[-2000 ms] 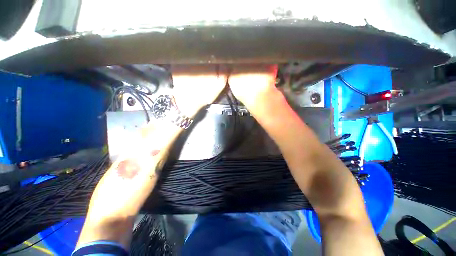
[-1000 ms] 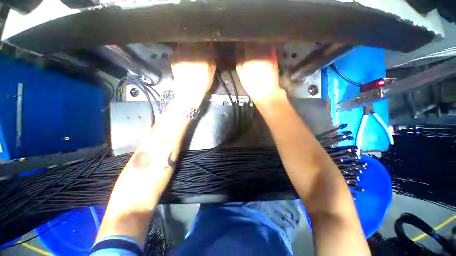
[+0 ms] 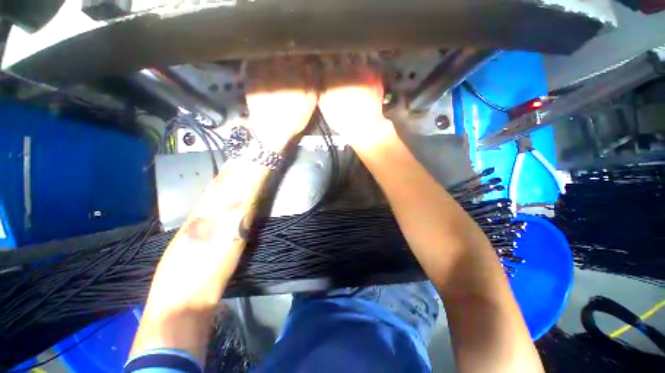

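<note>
My left hand (image 3: 281, 102) and my right hand (image 3: 350, 102) reach close together under the pale overhanging edge of the press (image 3: 313, 33). Their fingers are in shadow and blurred, so what they hold cannot be told. Thin black cables (image 3: 333, 156) run from between my hands down over the grey metal plate (image 3: 302, 182). A thick bundle of black cables (image 3: 328, 248) lies across the bench below the plate, with its shiny tips (image 3: 508, 226) at the right end. The dark tooling recess around my fingers is mostly hidden.
Nippers with pale handles (image 3: 516, 175) lie on the blue surface at right. A round blue bucket (image 3: 543, 280) stands below the cable tips. More black cables (image 3: 620, 222) are at far right. Black loops (image 3: 189, 127) sit left of the plate. Another blue bucket (image 3: 102, 342) is at lower left.
Both hands stay under the press edge. My right hand has moved left, closer to my left hand. The cables between them have shifted, and the camera view has moved slightly.
</note>
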